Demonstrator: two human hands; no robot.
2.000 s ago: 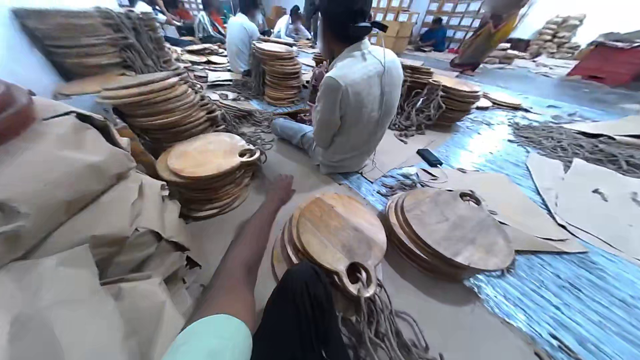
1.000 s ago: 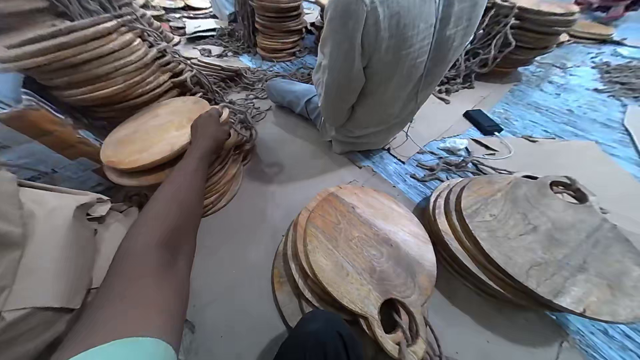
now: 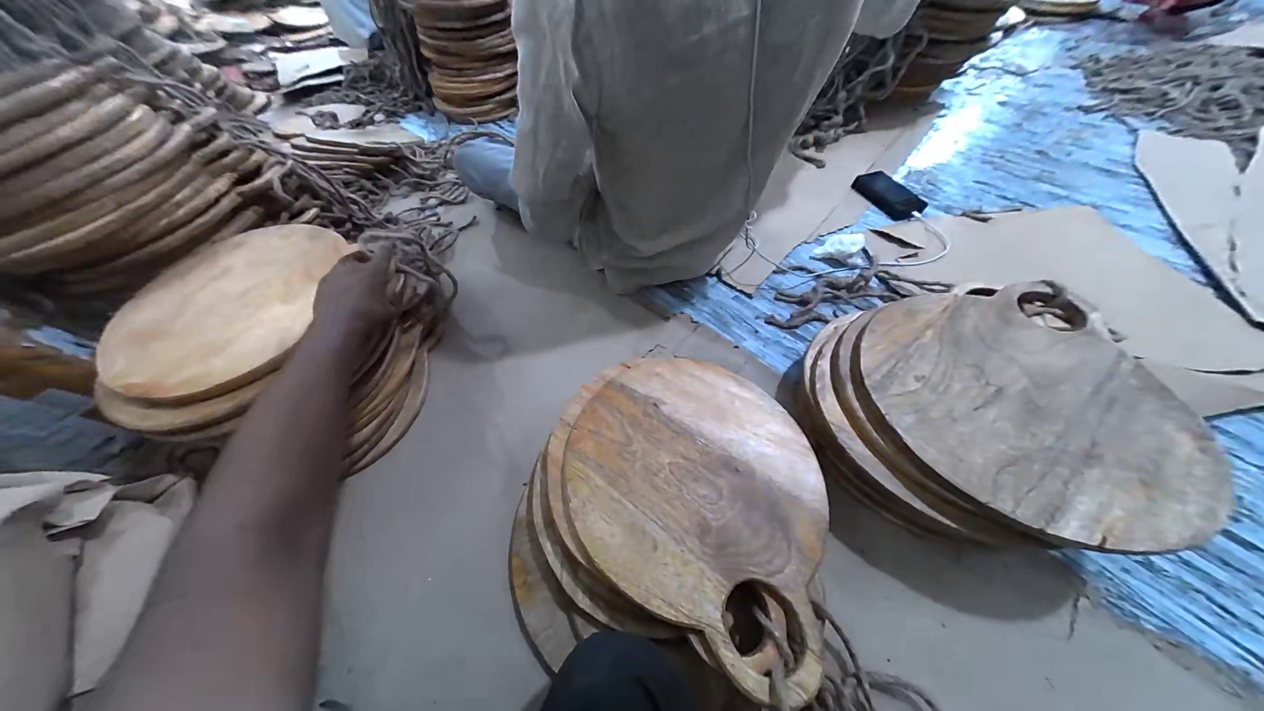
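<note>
My left hand reaches out on the left and grips the handle end of the top round wooden board, which lies on a stack with rope at its handles. The fingertips are partly hidden. In the lower middle a second stack of round boards leans near my knee, with rope through its handle hole. To the right of it stands a third stack, its handle hole at the far side. My right hand is out of view.
A seated person in a light shirt is just beyond the boards. Taller board stacks rise at the left. A black phone with a white cable, rope pieces and cardboard sheets lie on the floor. Brown paper is at lower left.
Two seconds ago my left hand was apart from the left stack, over the floor beside it; now it holds the top board's handle end. The view has moved closer and lower.
</note>
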